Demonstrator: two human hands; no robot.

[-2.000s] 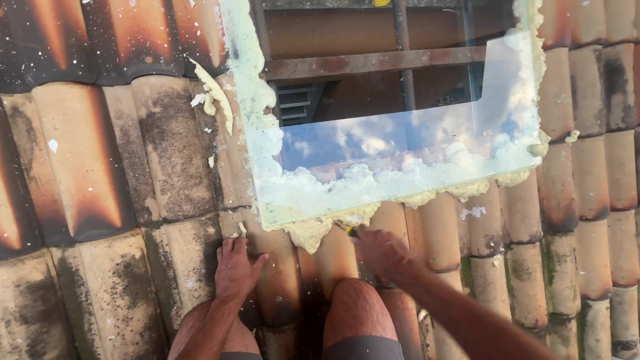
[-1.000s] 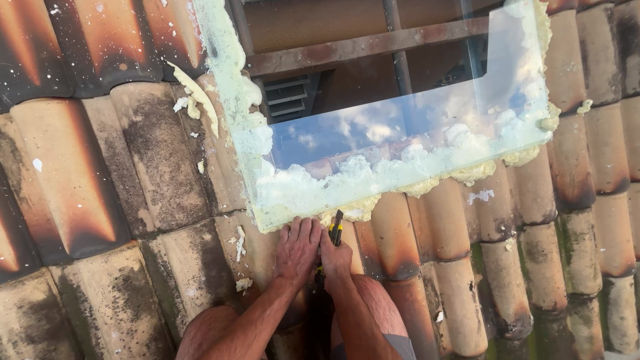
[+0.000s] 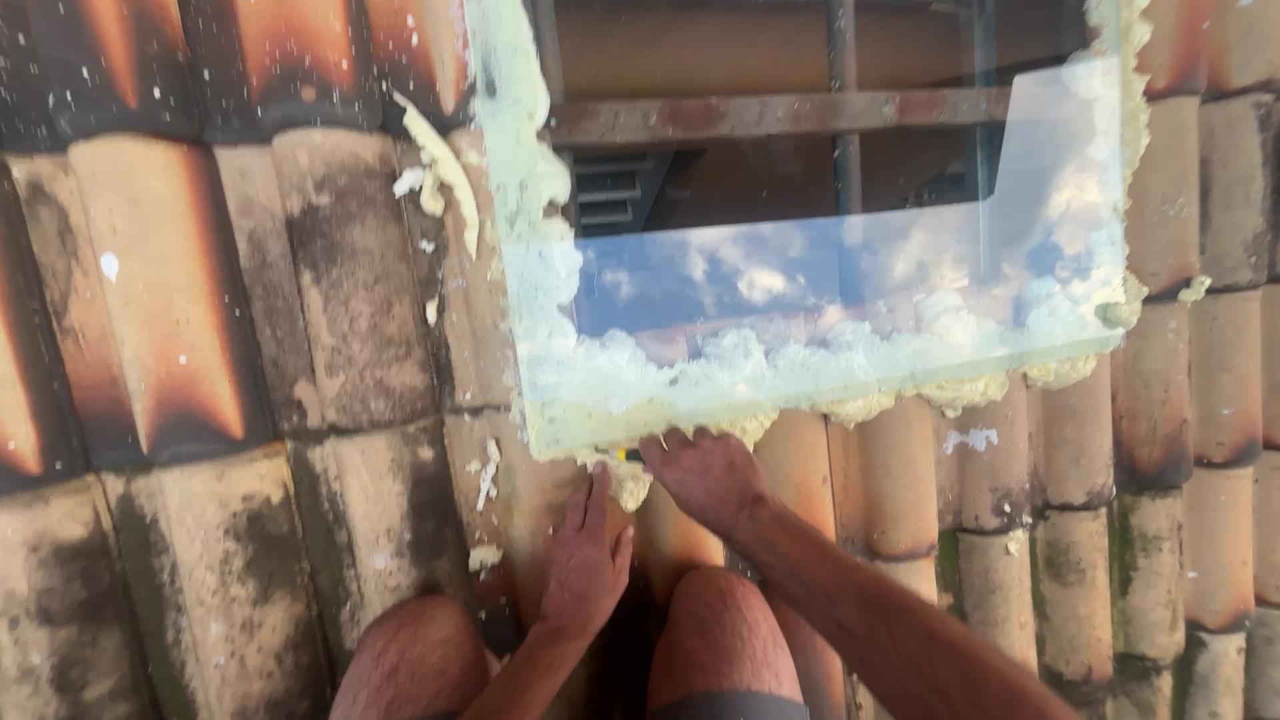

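A glass pane [image 3: 780, 260] lies over an opening in the tiled roof, with pale yellow expanding foam [image 3: 955, 392] around its edges. At the pane's lower left edge, my right hand [image 3: 705, 480] is closed on a utility knife [image 3: 631, 455] with a yellow and black body; the blade is hard to make out against the foam. Just below and left of it, my left hand [image 3: 590, 560] points its fingers at a hanging foam lump [image 3: 629, 487]; its fingertips touch or nearly touch the foam there, and it holds nothing visible.
Curved clay roof tiles [image 3: 350, 290] surround the pane, some dark and stained. A long strip of cut foam [image 3: 448, 175] lies left of the glass, with smaller foam scraps [image 3: 487, 475] below it. My bent knees [image 3: 725, 640] are close under my hands.
One second ago my hands were together below the pane with the knife upright; now they are apart. The right hand holds the knife pointing left at the foam edge.
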